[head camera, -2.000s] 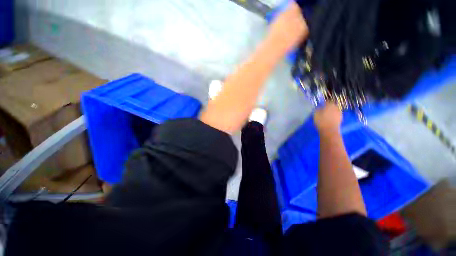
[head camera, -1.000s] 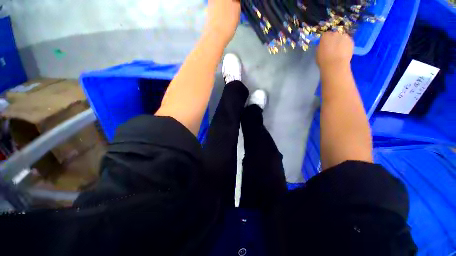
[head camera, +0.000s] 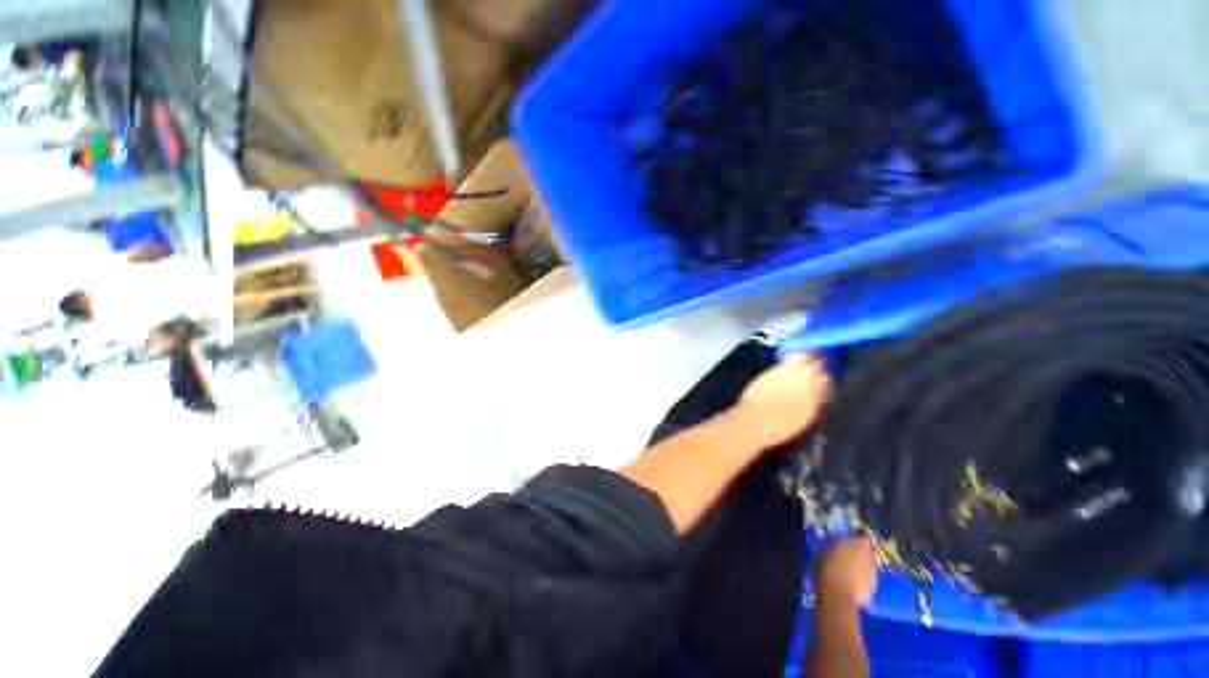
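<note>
A blue tote at the right is filled with a thick coil of long black cables. Its gold and silver cable ends bunch at the side nearest me. My left hand is closed on the tote's edge, above the cable ends. My right hand is closed at the same side, lower in the picture, by the tote's rim. Both hands' fingers are blurred and partly hidden by the tote and cables.
A second blue tote at the top holds loose black cables. Cardboard boxes and a red item lie left of it. A blue stool-like thing stands on the overexposed floor at the left. More blue plastic shows at the right.
The view has swung round, and the held tote now shows at the right with its cable coil in view. Another filled tote has come into view at the top. Both hands remain at the held tote.
</note>
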